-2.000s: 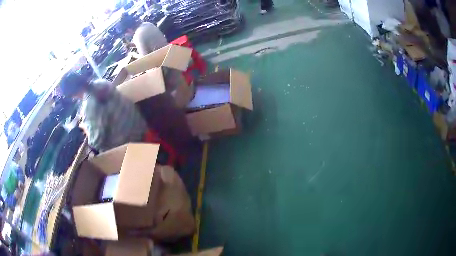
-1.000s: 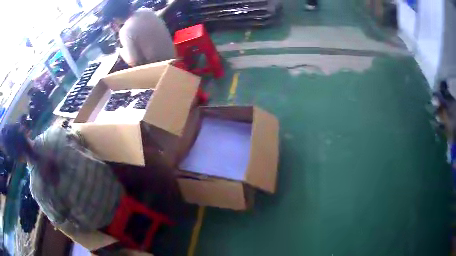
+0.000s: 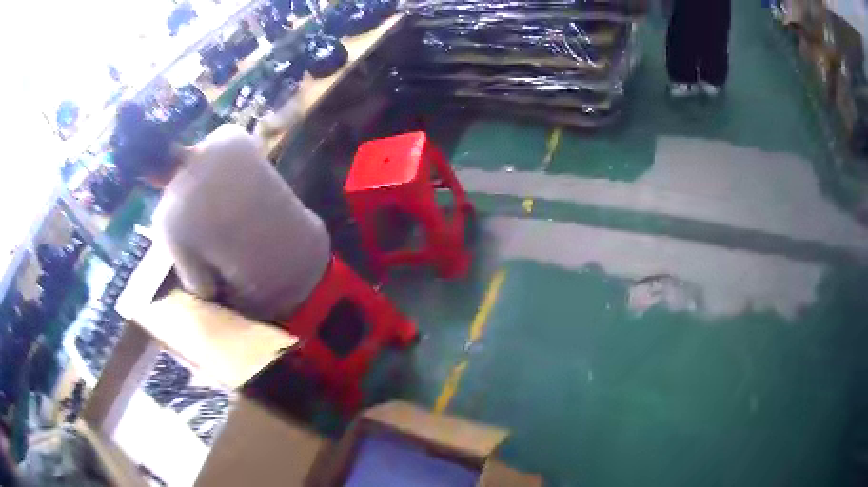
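Neither my left hand nor my right hand is in view. Nearest in front of me, at the lower left, is an open carton (image 3: 266,447) with its flaps up and small black parts (image 3: 186,385) on a white surface inside. Beside it at the bottom edge is a second open carton (image 3: 433,426) with a pale violet-white surface inside, cut off by the frame.
A person (image 3: 243,219) sits on a red stool (image 3: 347,328) at the bench. An empty red stool (image 3: 404,200) stands behind. A film-wrapped stack (image 3: 533,57) is at the back. Another person's legs (image 3: 698,48) stand at top right. Yellow line (image 3: 485,309) marks the green floor.
The view has moved forward along the aisle. The cartons have slid down and left in the picture. The stools, film-wrapped stack and standing person's legs look larger and nearer.
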